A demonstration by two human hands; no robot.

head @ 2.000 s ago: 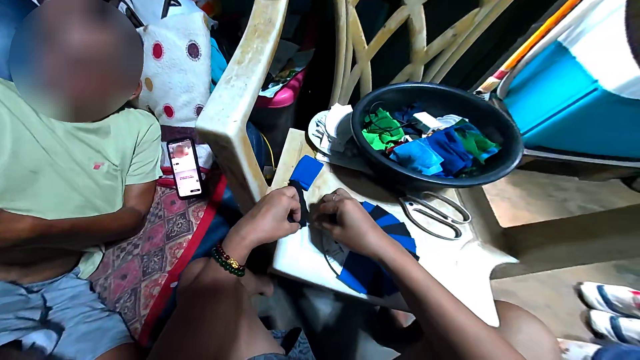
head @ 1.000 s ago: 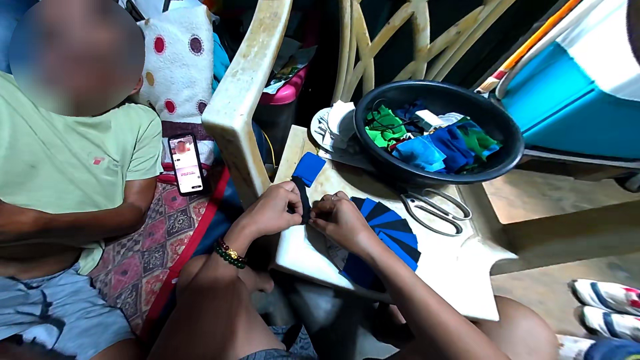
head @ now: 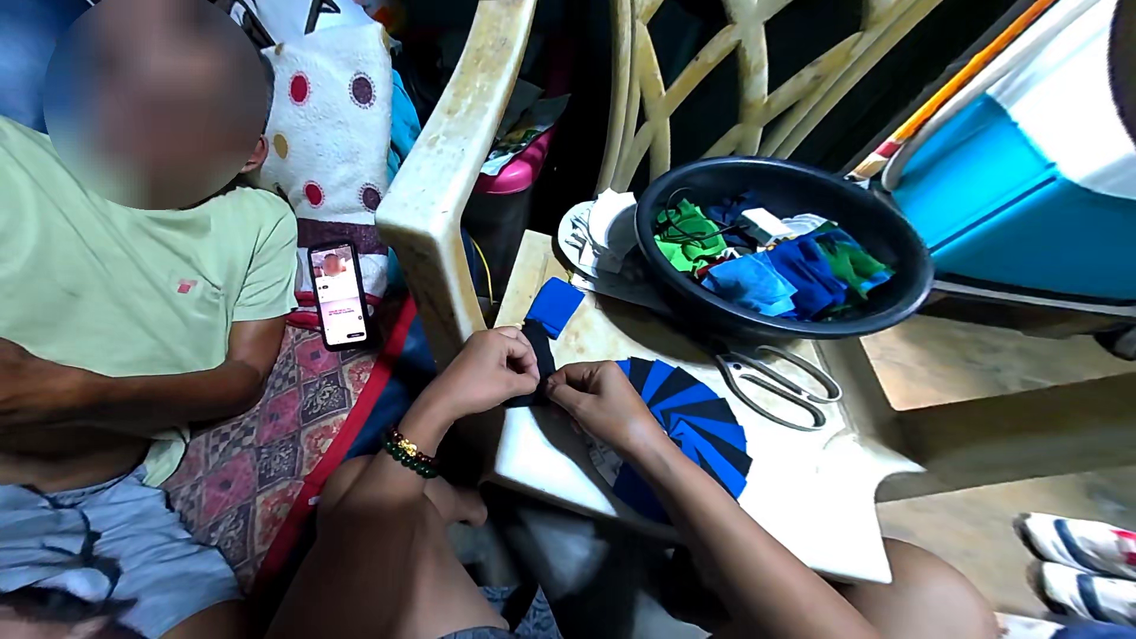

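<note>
My left hand, with a beaded bracelet on its wrist, pinches a piece of black fabric at the left side of the plastic chair seat. The fingertips of my right hand meet the same black piece from the right; whether they hold a thread or needle cannot be seen. A blue fabric piece lies just beyond the black one. Under and beside my right forearm, blue and black fabric pieces are fanned in a round on the seat, partly hidden by the arm. Metal scissors lie right of the fan.
A black basin of green and blue fabric scraps stands at the seat's back, beside white round pieces. The chair's armrest rises at left. Beyond it a person in a green shirt reclines near a phone.
My hands stay together at the black fabric, with only small finger movements. The view has shifted slightly.
</note>
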